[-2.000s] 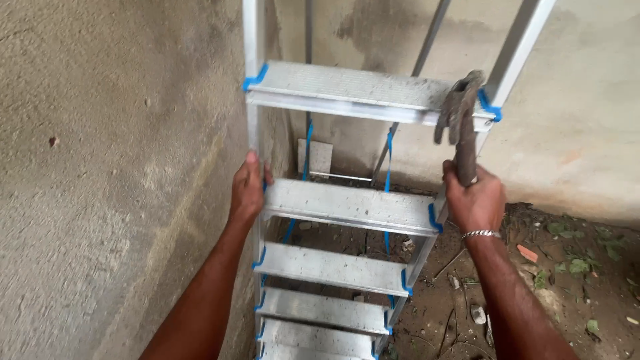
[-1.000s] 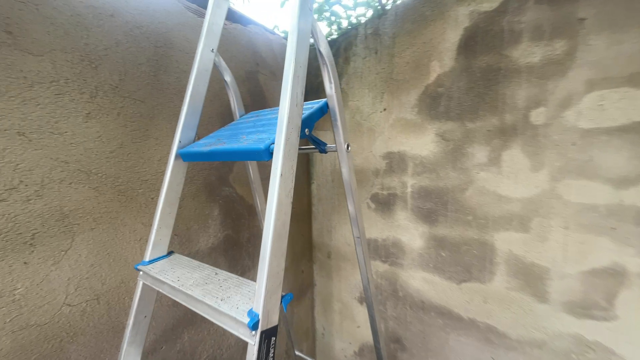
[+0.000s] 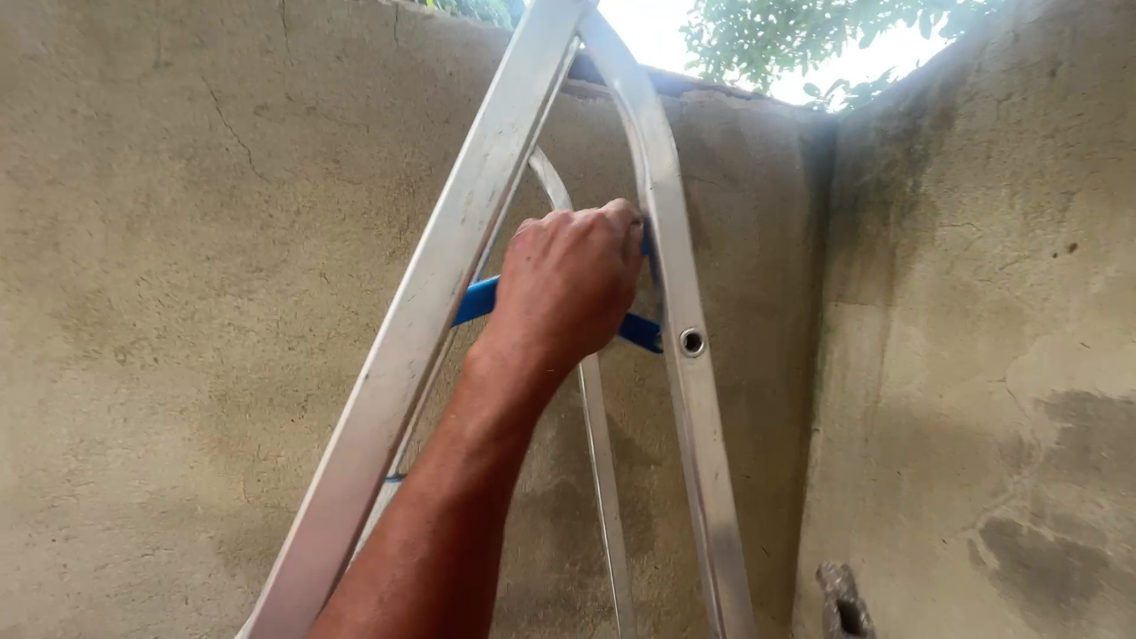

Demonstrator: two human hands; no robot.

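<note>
An aluminium stepladder [image 3: 426, 275] is seen from the side, its front rail slanting and its rear leg curving down at the right. My left hand [image 3: 572, 280] is closed over the ladder's blue platform [image 3: 477, 300], between front rail and rear leg; the fingertips are hidden behind the hand. Low at the right, the worn metal head of a claw hammer [image 3: 839, 595] pokes into view, its handle below the edge. My right hand is out of the frame.
A rough plastered wall [image 3: 222, 266] runs behind the ladder and meets a stained wall [image 3: 967, 355] in a corner at the right. Tree leaves [image 3: 825, 35] and bright sky show above the wall tops.
The view has swung up from the lower steps to the ladder's top. My left hand, on a rail two seconds ago, is now at the blue platform. Only the hammer's head shows now.
</note>
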